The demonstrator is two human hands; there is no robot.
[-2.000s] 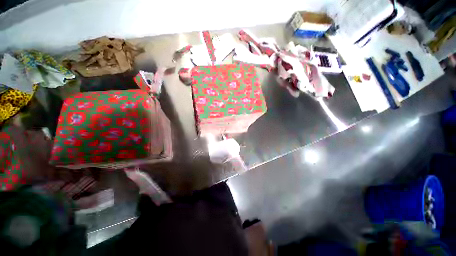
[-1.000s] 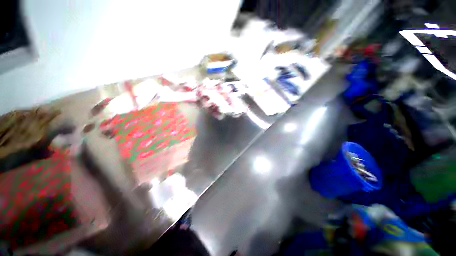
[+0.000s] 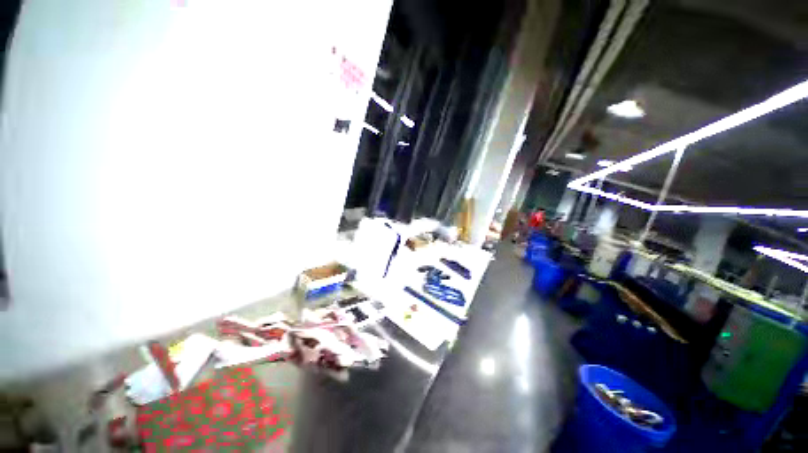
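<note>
A block of red-and-green patterned cut panels (image 3: 217, 414) lies on the steel table (image 3: 341, 411) at the lower left, its near part cut off by the picture's bottom edge. Red-and-white waste strips (image 3: 332, 343) lie in a loose heap behind and to the right of it. A white paper or cloth piece (image 3: 182, 361) with a red strip lies at the block's back left corner. Neither of my hands is in the picture.
A small cardboard box (image 3: 324, 279) stands by the wall. Blue dies (image 3: 441, 288) lie on the white table (image 3: 423, 319). A blue waste bin (image 3: 622, 411) stands on the floor at lower right. A green machine panel (image 3: 753, 358) is at far right. The aisle floor (image 3: 509, 354) runs back beside the tables.
The view has swung up and right, bringing in the hall and ceiling lights. The left panel block has left the picture; the other now sits at the lower left.
</note>
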